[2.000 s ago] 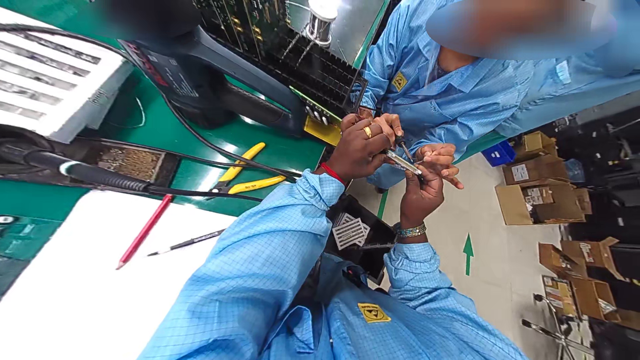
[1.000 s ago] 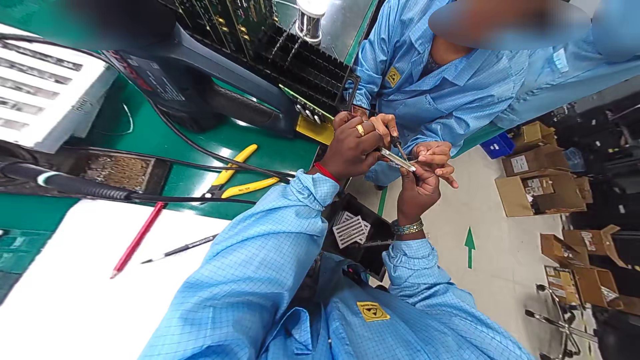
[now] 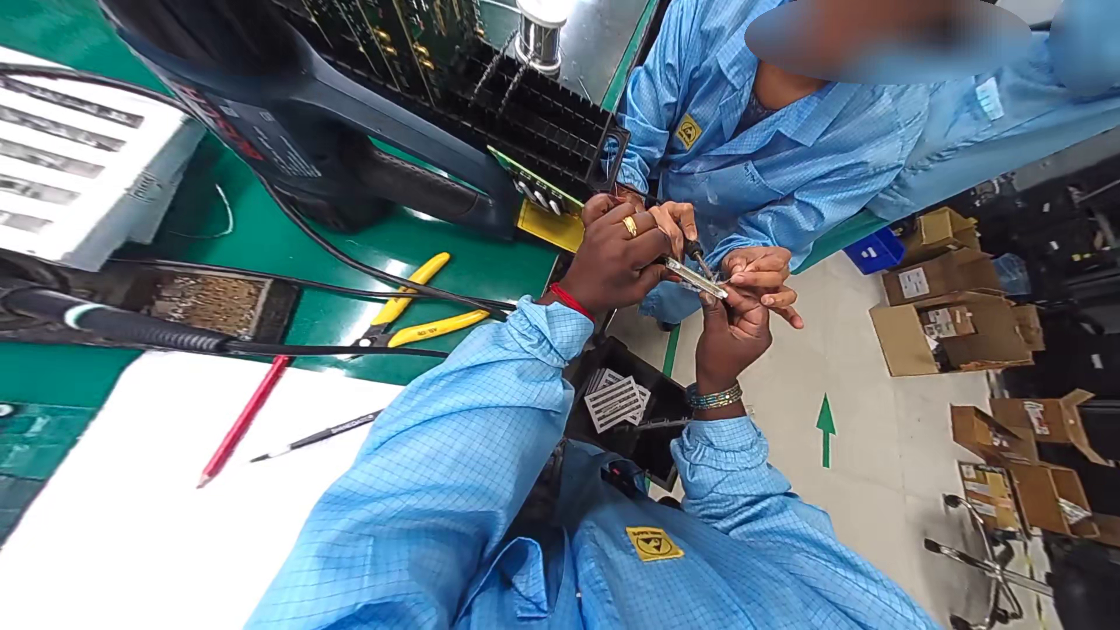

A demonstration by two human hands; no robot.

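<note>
My left hand (image 3: 615, 254), with a gold ring and a red wrist thread, grips one end of a small flat silvery part (image 3: 696, 276). At its other end, my right hand (image 3: 733, 337), wearing a beaded bracelet, pinches the same part. A co-worker's hands (image 3: 759, 273) reach in from the far side; one holds a thin dark tool (image 3: 697, 254) against or just above the part, and the other has its fingers close to the part's right end. Whether the part is one piece or several cannot be told.
Yellow-handled cutters (image 3: 437, 327), a red pencil (image 3: 245, 420) and a fine brush (image 3: 319, 436) lie at left. Near them are a dark power tool (image 3: 350, 114), a black rack (image 3: 542, 114) of circuit boards and a solder spool (image 3: 540, 39). Below my hands stands a black bin (image 3: 665, 411); cardboard boxes (image 3: 962, 332) are at right.
</note>
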